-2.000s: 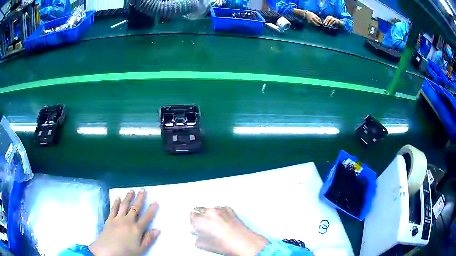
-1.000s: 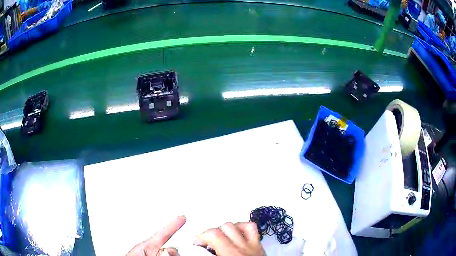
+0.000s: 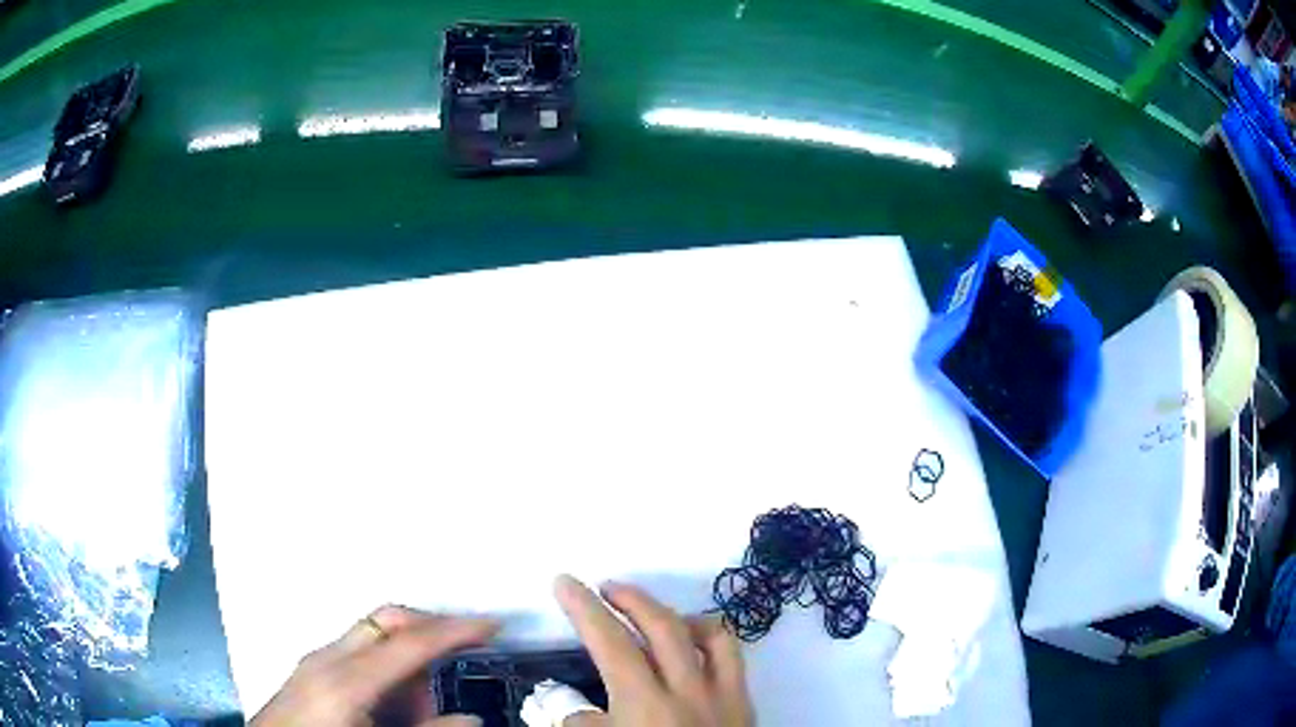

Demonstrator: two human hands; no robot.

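Observation:
A black housing (image 3: 481, 685) lies at the near edge of the white sheet (image 3: 554, 412), cut off by the frame bottom. My left hand (image 3: 373, 670) is on its left side, a ring on one finger. My right hand (image 3: 665, 665) is over its right side, with a white covering (image 3: 557, 704) on a finger or thumb. Both hands hold the housing between them. A tangled pile of black sealing rings (image 3: 799, 568) lies beside my right hand. Two rings (image 3: 925, 474) lie apart, overlapping. I cannot tell whether a ring is in the housing.
A blue bin (image 3: 1012, 348) of black rings and a white tape dispenser (image 3: 1137, 476) stand right. Crumpled white cloth (image 3: 931, 639) lies right of the pile. Clear plastic bags (image 3: 93, 440) lie left. Housings sit on the green belt at left (image 3: 91, 131), centre (image 3: 510, 97) and right (image 3: 1094, 185).
The view has tipped down toward the near edge. My hands, earlier on the bare sheet, are now around a black housing. The ring pile and white cloth have come fully into view.

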